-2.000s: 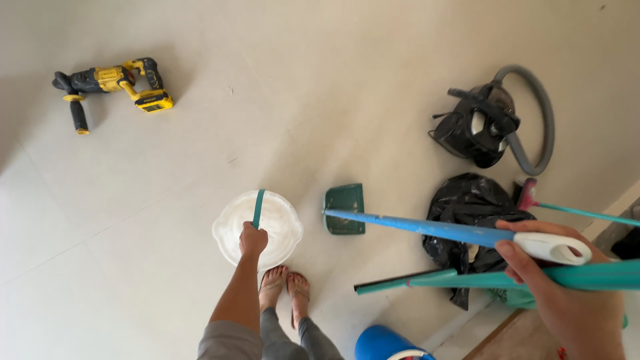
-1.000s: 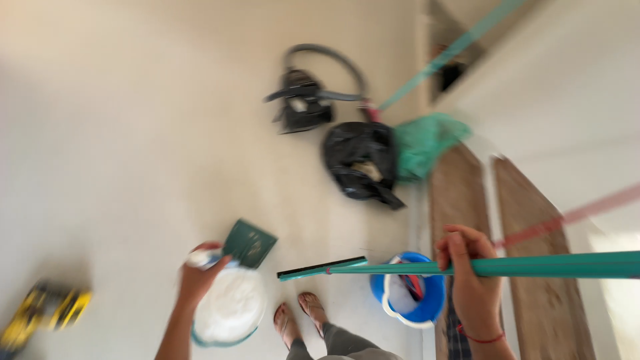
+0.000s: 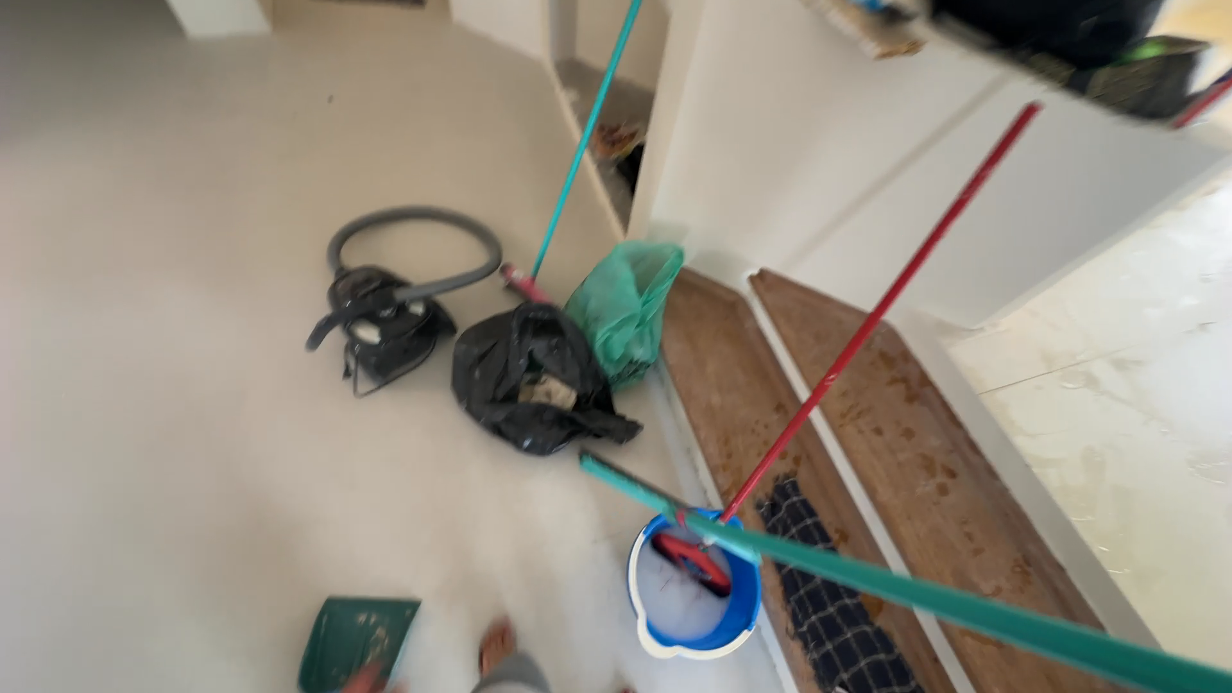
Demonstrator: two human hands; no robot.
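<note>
At the bottom edge, blurred fingertips of my left hand (image 3: 366, 678) overlap the lower part of a green dustpan (image 3: 358, 637); whether they grip it cannot be told. My right hand is out of view. A squeegee with a green pole (image 3: 895, 582) reaches in from the right edge, its blade end above the rim of a blue bucket (image 3: 749, 616). Inside the bucket are cloudy liquid and a red tool head (image 3: 693, 563), with a red pole (image 3: 871, 322) leaning up to the right.
A black vacuum cleaner (image 3: 390, 332), an open black bag (image 3: 496, 385) and a green bag (image 3: 630, 298) stand on the floor. A turquoise pole (image 3: 587, 135) rises behind them. Wet wooden steps (image 3: 900, 414) adjoin the bucket, with a dark checked cloth (image 3: 837, 611) on them.
The view has swung right; the drill and white tub are out of view. Two seconds ago my right hand held the blue dustpan handle and green pole; one second ago, only the pole.
</note>
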